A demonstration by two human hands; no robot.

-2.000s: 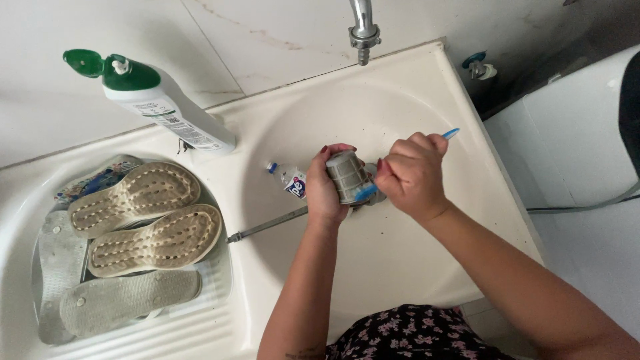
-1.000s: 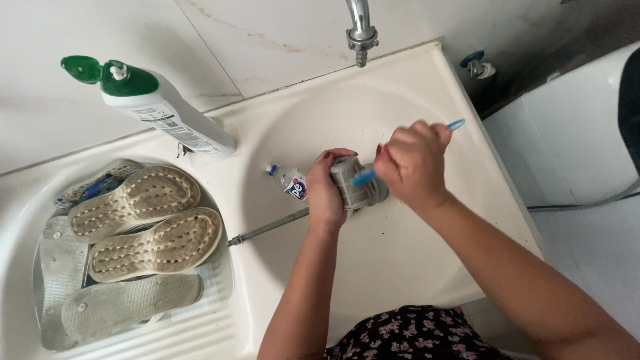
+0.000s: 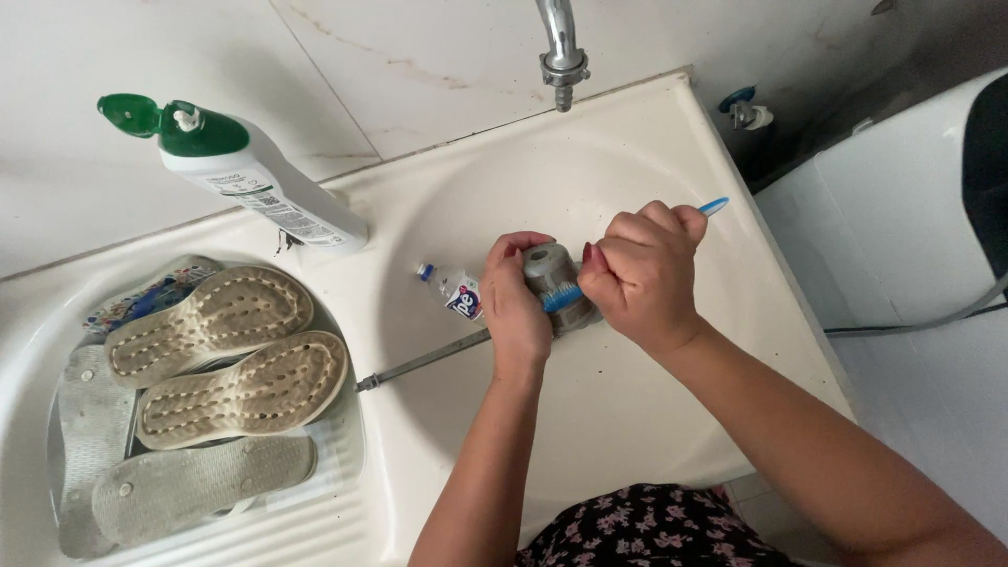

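Over the right basin, my left hand (image 3: 516, 303) holds a grey, dirty cup-shaped plastic part (image 3: 550, 266) with a round hole in its end. A metal rod (image 3: 425, 361) slants out from beneath that hand toward the basin's left edge. My right hand (image 3: 650, 276) is closed round the handle of a blue toothbrush (image 3: 563, 296), and its bristles lie against the side of the grey part. The handle's tip sticks out above my fist. Just left of my left hand lies a small clear bottle (image 3: 449, 291) with a blue cap and a label.
Several sandals and soles (image 3: 244, 386) sit in water in the left basin. A white bottle (image 3: 268, 181) with an open green lid stands on the sink (image 3: 378, 181) ledge. Above the right basin hangs a metal faucet (image 3: 561, 55). A white appliance (image 3: 882, 205) stands at right.
The toothbrush head has shifted along the side of the grey part. The part has tilted in my left hand, and its holed end now shows more plainly.
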